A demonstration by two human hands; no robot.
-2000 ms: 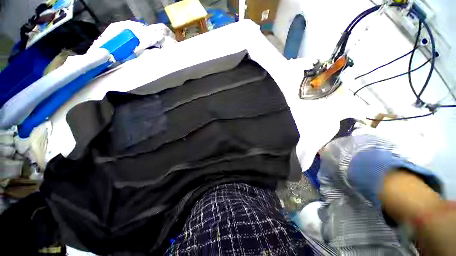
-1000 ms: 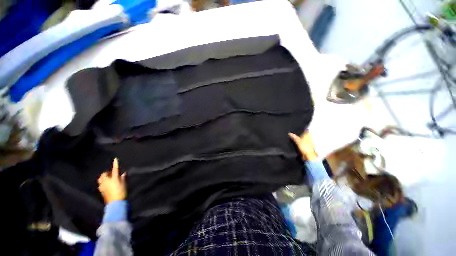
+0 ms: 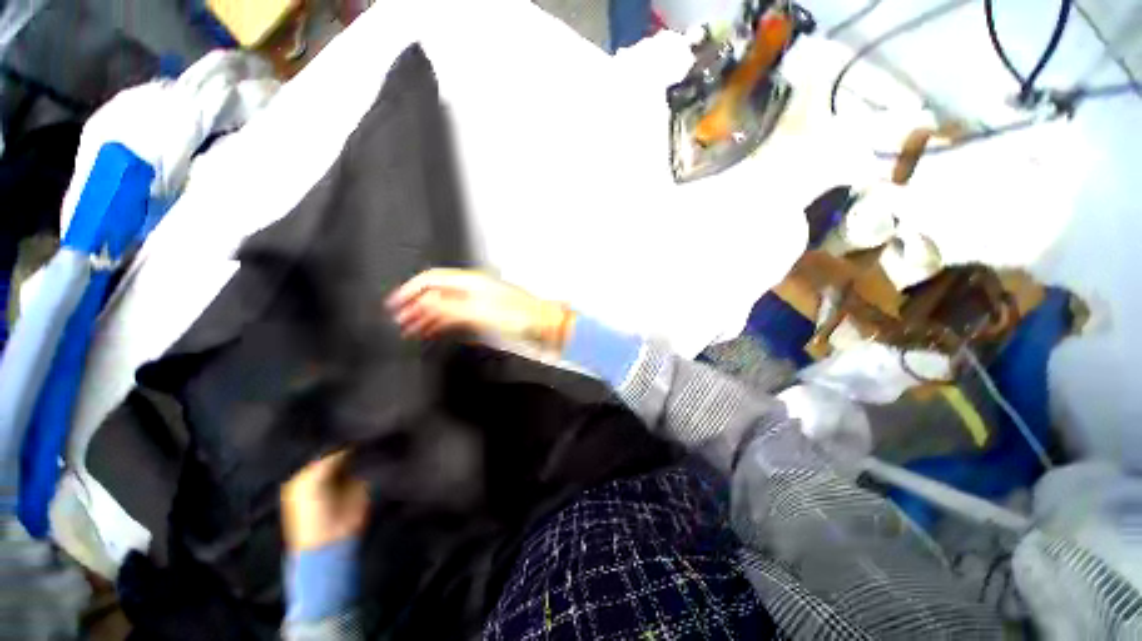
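The black garment [image 3: 376, 238] lies bunched and folded on the white-covered pressing table [image 3: 564, 213], with a pointed end towards the back. My right hand [image 3: 470, 304] is over the middle of the garment, fingers together and pointing left; whether it pinches cloth is unclear. My left hand [image 3: 326, 503] is blurred, low on the garment's near left part, its fingers hard to make out. The steam iron [image 3: 733, 107], with its orange handle and silver plate, rests at the table's back right, touched by neither hand.
A blue and pale grey padded arm [image 3: 56, 326] stands at the far left. Brown, white and blue cloth items [image 3: 914, 313] lie heaped right of the table. Dark cables [image 3: 1027, 88] hang at the upper right. A wooden stool [image 3: 251, 18] shows at the top left.
The garment was spread wide with both hands on its sides; it is now drawn in and folded to the left. My right hand has moved left across it. The view has shifted.
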